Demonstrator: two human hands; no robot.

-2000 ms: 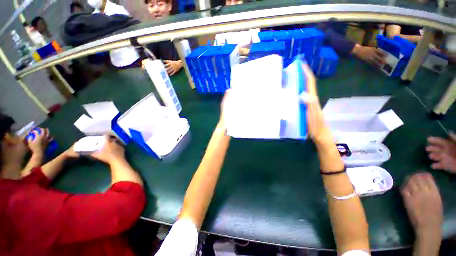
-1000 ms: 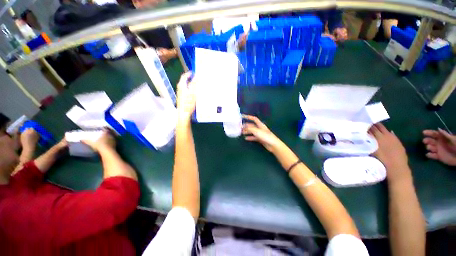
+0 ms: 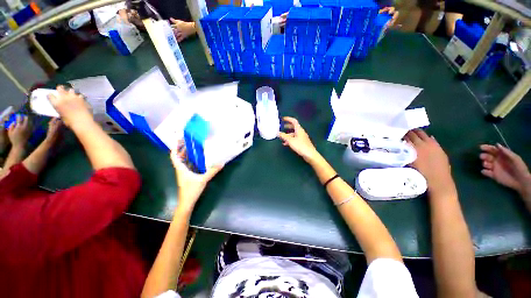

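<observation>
My left hand (image 3: pixel 192 174) holds an open white carton (image 3: pixel 224 131) from its near left side, with the thumb spread along its lower edge. The carton is tilted, with a white flap up and a blue flap (image 3: pixel 197 139) near my fingers. A white oblong device or tray (image 3: pixel 268 116) is just right of the carton, its far end translucent. My right hand (image 3: pixel 296 138) is at its right side, fingers apart, the fingertips at or very near its edge; contact is hard to tell. The carton's inside is mostly hidden.
Blue cartons (image 3: pixel 305 41) are stacked at the far side. Open cartons stand left (image 3: pixel 145 107) and right (image 3: pixel 372 113). A tray with dark parts (image 3: pixel 381 152) and a white device (image 3: pixel 391 183) lie right, beside another person's hand (image 3: pixel 428 152). A red-sleeved person (image 3: pixel 70 204) works at left.
The carton has moved left and down and turned; its flaps now show open. My left hand has shifted lower on it. My right hand stays beside the white oblong piece.
</observation>
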